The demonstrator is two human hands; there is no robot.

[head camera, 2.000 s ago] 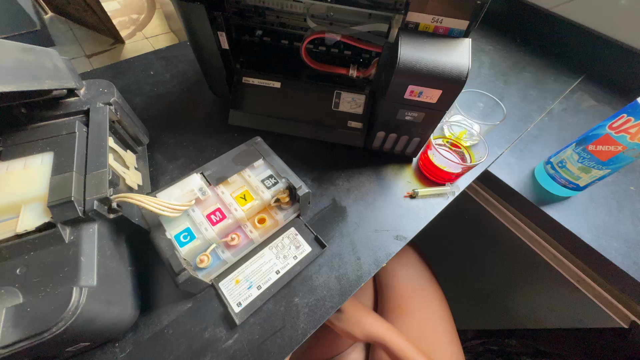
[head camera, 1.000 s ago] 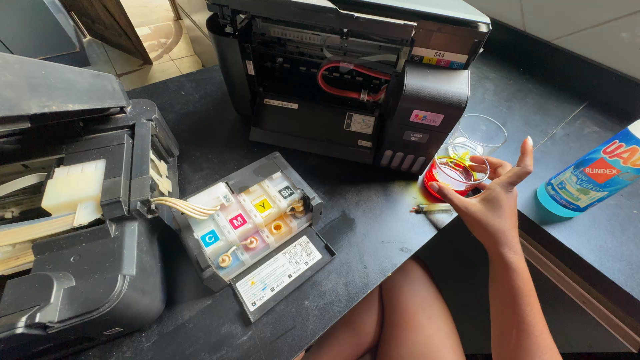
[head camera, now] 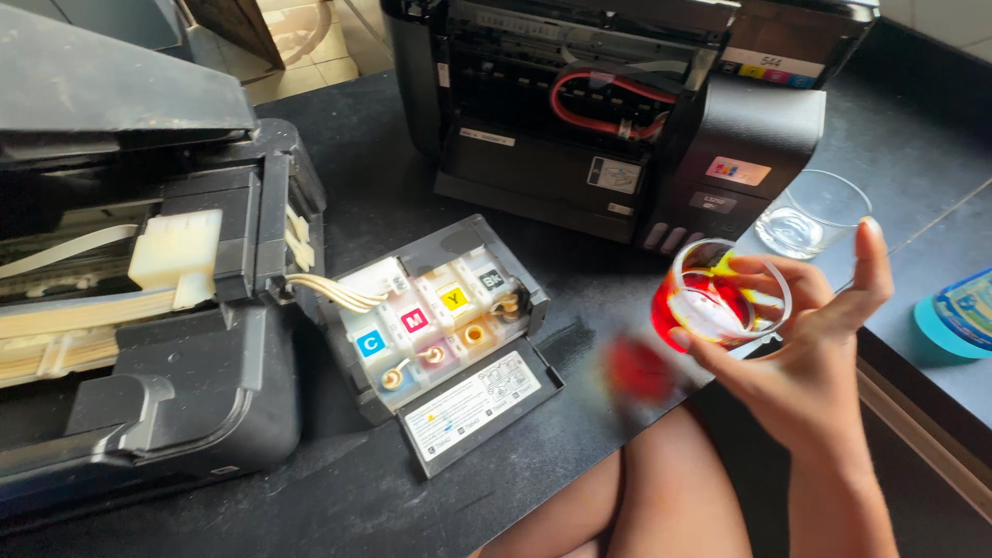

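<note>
My right hand (head camera: pixel 806 341) grips a clear glass cup (head camera: pixel 701 298) by its rim, thumb on the near side and fingers on the far side. Red liquid with yellow streaks lies in the cup, which is tilted above the counter's edge. Behind it stands a second clear glass (head camera: pixel 814 213). To the left, an ink tank unit (head camera: pixel 434 325) with cyan, magenta, yellow and black labels has its lid (head camera: pixel 480 411) folded down. Pale tubes (head camera: pixel 337 291) link it to an opened printer (head camera: pixel 194 387). My left hand is out of view.
A black ink tank printer (head camera: pixel 542 167) with a looped red tube inside stands at the back. At the right is a bottle of blue liquid (head camera: pixel 957 318). The black counter (head camera: pixel 372 496) ends in front of my legs, and a red blurred reflection shows on it.
My right hand, absent from the oldest frame, was at the cup near the small syringe one second ago. The cup has since been lifted and tilted in its fingers.
</note>
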